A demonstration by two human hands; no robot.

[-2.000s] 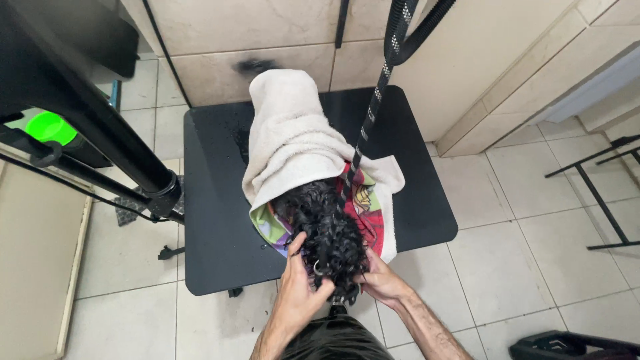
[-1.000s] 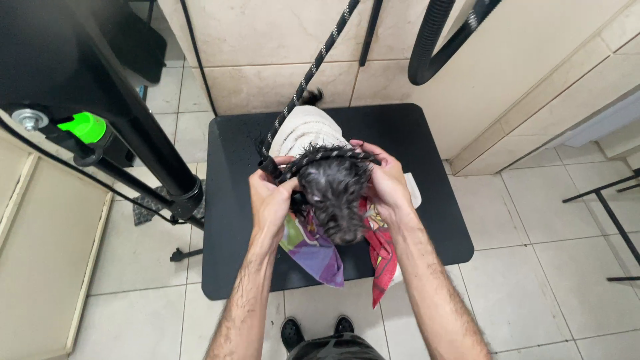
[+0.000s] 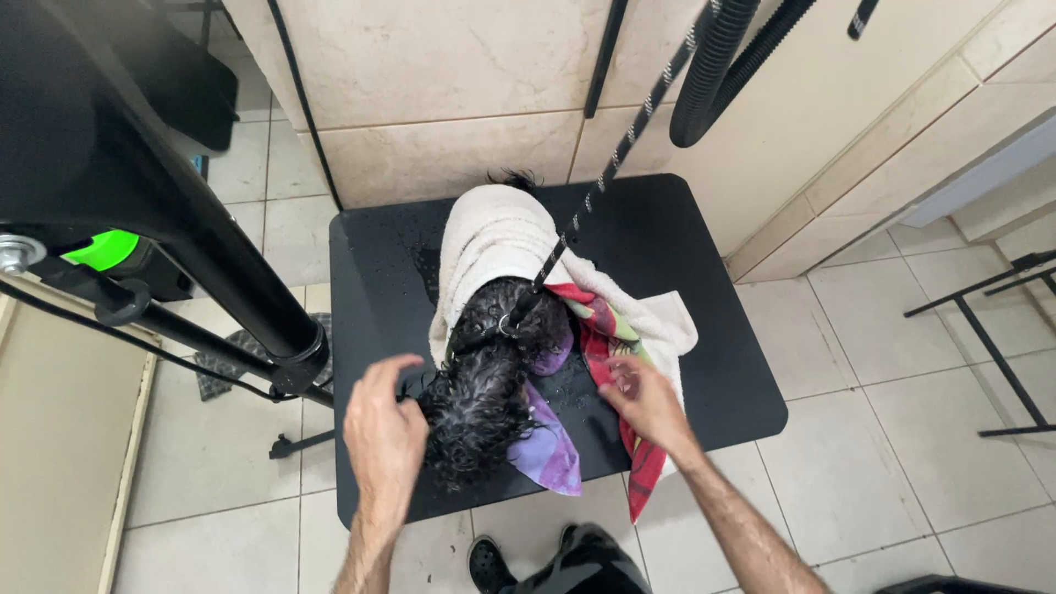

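A wet, curly-haired black dog [image 3: 478, 404] is on a black grooming table [image 3: 726, 388], its back under a white towel [image 3: 503, 231] with a colourful red, green and purple side. A black rope lead [image 3: 606, 177] with light flecks runs up from a metal ring at the dog's neck. My left hand [image 3: 386, 421] is beside the dog's head, fingers curved and apart, holding nothing. Over the towel's red part [image 3: 598, 334], at the right of the dog, my right hand [image 3: 648, 400] is half curled; whether its fingertips touch the cloth cannot be told.
A thick black stand arm [image 3: 231, 272] rises at the left, near a bright green object [image 3: 107, 249]. Black corrugated hose [image 3: 718, 82] hangs before the tiled wall [image 3: 445, 66]. A black metal frame [image 3: 990, 338] stands on the floor at the right. My shoe [image 3: 489, 565] is below the table.
My hands have moved apart from the dog's head and neck, where they were a second ago. The dog's head has turned down toward the left. The lead now slants up to the right.
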